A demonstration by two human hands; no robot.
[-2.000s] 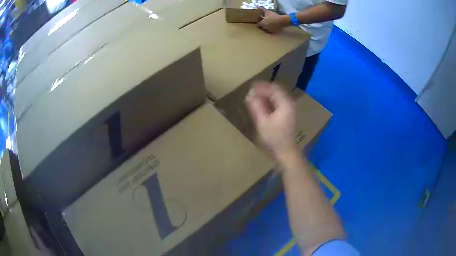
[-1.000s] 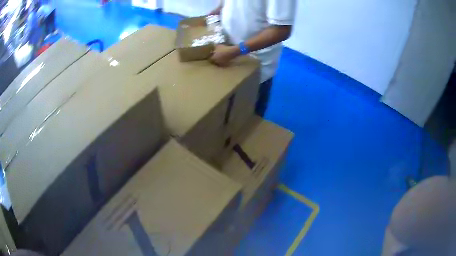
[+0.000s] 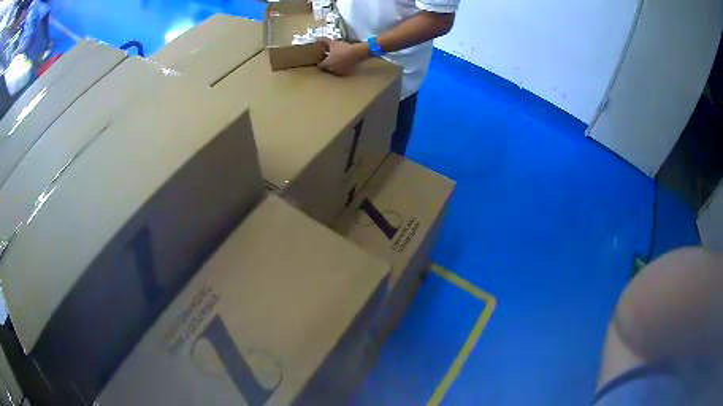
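A large shipping carton [image 3: 269, 270] lies nearest in front of me, with a dark slanted bar, a thin loop logo and print on its top. A taller carton [image 3: 198, 190] stands against its left side. Another carton [image 3: 329, 119] is behind it, and a lower one [image 3: 404, 198] sits at its right. A bare, rounded, blurred part of my right arm is at the right edge, with a blue sleeve below it; no fingers show. My left hand is out of the picture. No hand of mine touches the cartons in view.
A person in a white shirt [image 3: 396, 24] with a blue wristband holds a shallow carton tray [image 3: 297, 55] of small white pieces over the rear carton. More taped cartons stand at the left. A yellow line [image 3: 468, 341] marks the blue floor. A white wall [image 3: 539, 47] is behind.
My right hand, earlier above the cartons, has left that spot; a blurred arm part now shows at the right edge. The view has shifted, placing the cartons and person farther left.
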